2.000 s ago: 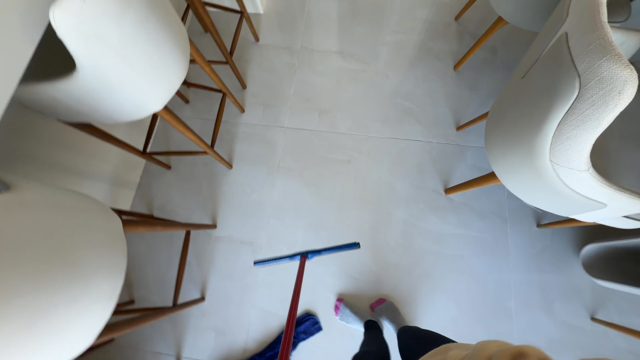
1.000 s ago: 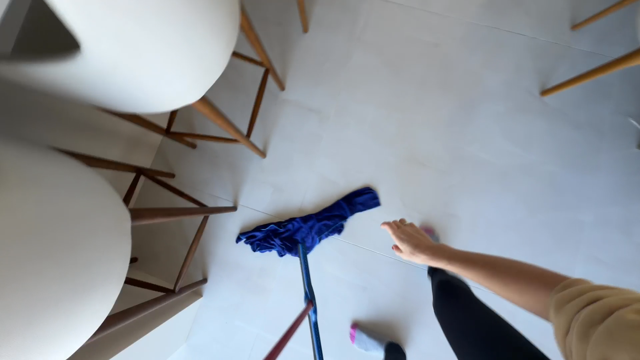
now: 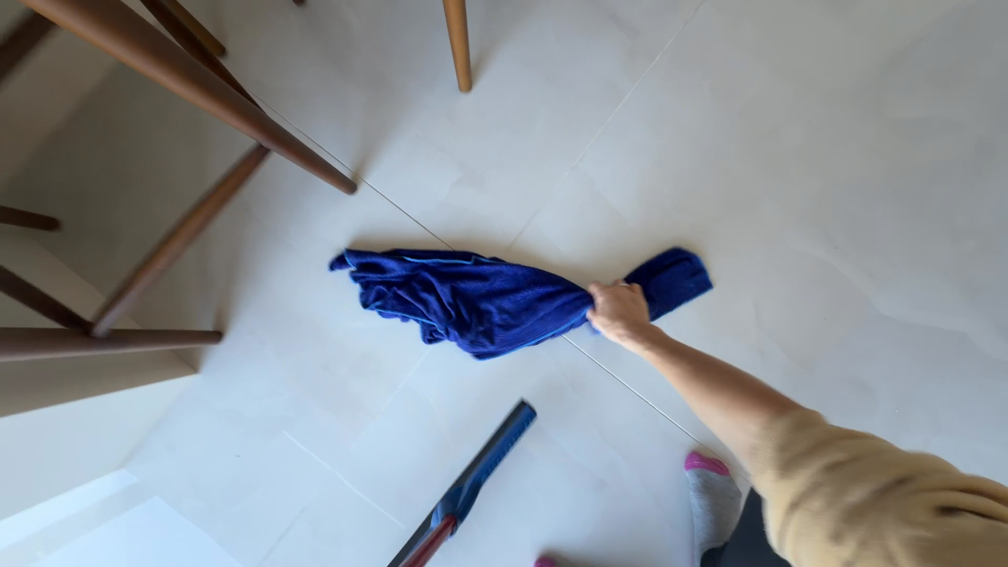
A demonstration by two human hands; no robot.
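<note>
A crumpled dark blue cloth (image 3: pixel 480 303) lies across the tile floor in the middle of the view. My right hand (image 3: pixel 620 311) grips it near its right end, and a short folded flap sticks out beyond my fingers. Below the cloth, apart from it, is a blue floor squeegee (image 3: pixel 484 465) with a red handle (image 3: pixel 431 543) that runs out of the bottom edge. My left hand is out of view, so what it holds does not show.
Brown wooden legs of a stool (image 3: pixel 213 87) with crossbars stand at the left. Another wooden leg (image 3: pixel 458 47) comes down at the top. My foot in a grey and pink sock (image 3: pixel 713 496) is at the lower right, beside the squeegee's side of the floor.
My right hand was off the cloth and now grips it. The cloth lay against the squeegee's head one second ago; now the two are apart. The view is closer to the floor.
</note>
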